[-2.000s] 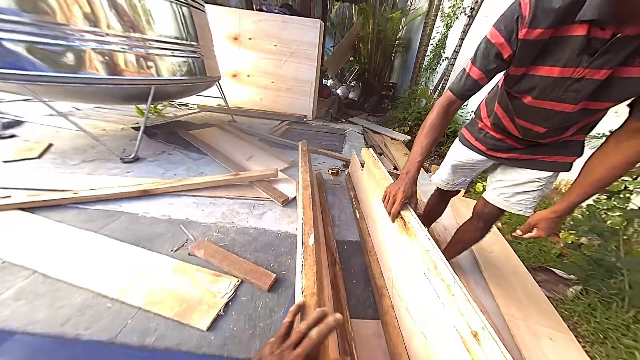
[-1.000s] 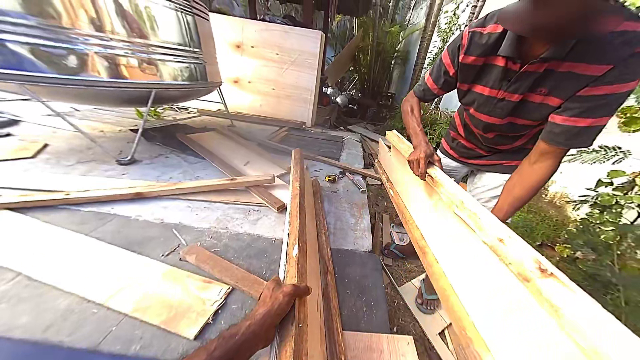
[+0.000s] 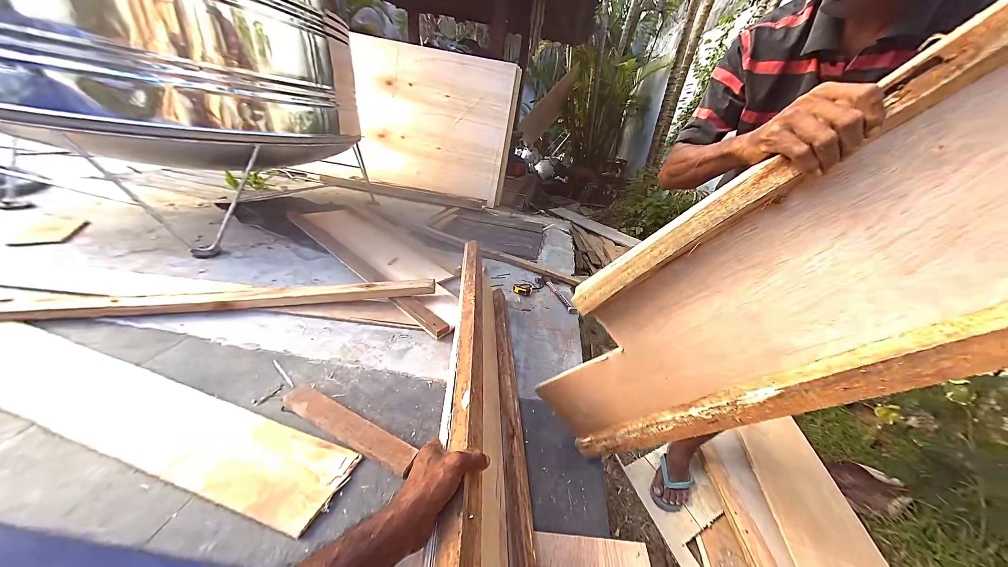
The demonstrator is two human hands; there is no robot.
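Note:
My left hand [image 3: 441,480] grips the near part of a long wooden form panel [image 3: 471,378], made of thin board edged with rough battens, which stands on its side at the middle of the view. My thumb lies over its top edge. My right hand is out of view. To the right, another person's hand [image 3: 823,130] holds a second plywood panel with battens [image 3: 827,268] by its upper batten. That panel is raised and tilted, with a notched end towards the middle, apart from the one I hold.
A plywood strip [image 3: 181,425] and a short brown board [image 3: 350,425] lie on the paving at left. Beyond are a long batten [image 3: 220,301], a tape measure [image 3: 522,290], a hammer [image 3: 561,296] and a large shiny metal tank [image 3: 173,79] on thin legs. More boards [image 3: 803,488] lie at right.
The other person has lifted the second panel from beside mine and swung it up to the right. My left hand, with spread fingers two seconds ago, has closed on the standing panel.

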